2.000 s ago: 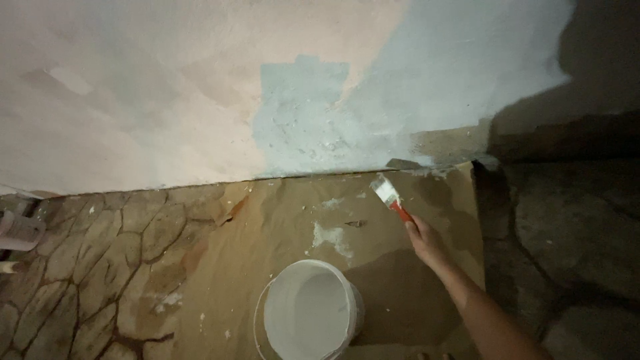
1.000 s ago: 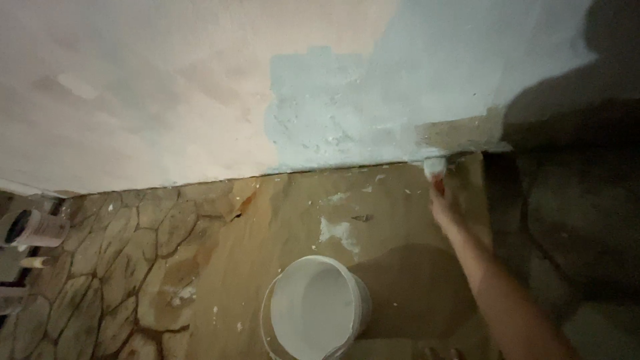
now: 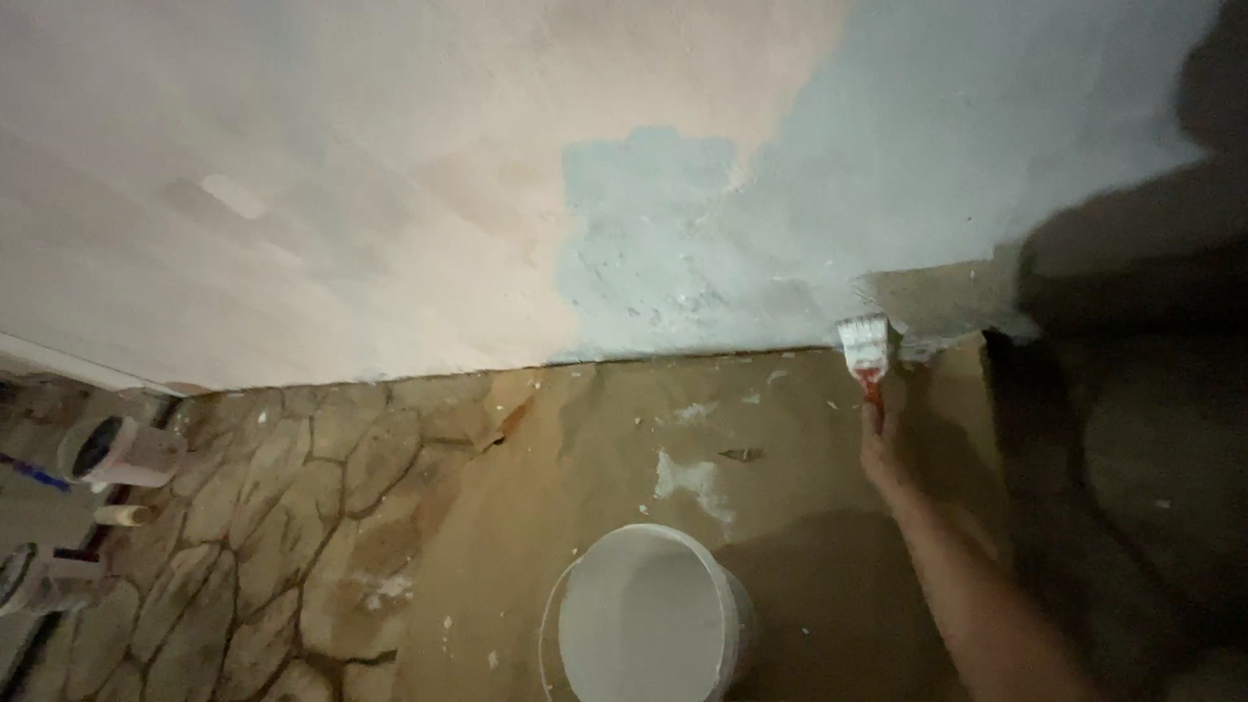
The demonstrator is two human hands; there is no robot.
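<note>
My right hand point(image 3: 882, 456) grips the red handle of a paintbrush point(image 3: 866, 346), whose bristles are coated in white paint. The bristles are at the foot of the wall point(image 3: 673, 253), beside a bare, brownish strip point(image 3: 941, 295); whether they touch the wall cannot be told. Around the brush the wall is pale blue, and farther left it is pinkish. Below and left of my hand stands a white bucket point(image 3: 731, 624) with a wire handle and pale paint inside. My left hand is out of view.
Brown covering paper point(image 3: 585, 468), torn and spotted with paint, lies along the wall over a stone-paved floor point(image 3: 273, 507). Several things stand at the far left, among them a pinkish bucket point(image 3: 146, 453) and a second container point(image 3: 58, 580). A dark shadow falls across the right side.
My right hand has brought the brush from above the paper up to the wall's foot, then a little to the left along it. The pale paint now reaches farther right beside the bare strip.
</note>
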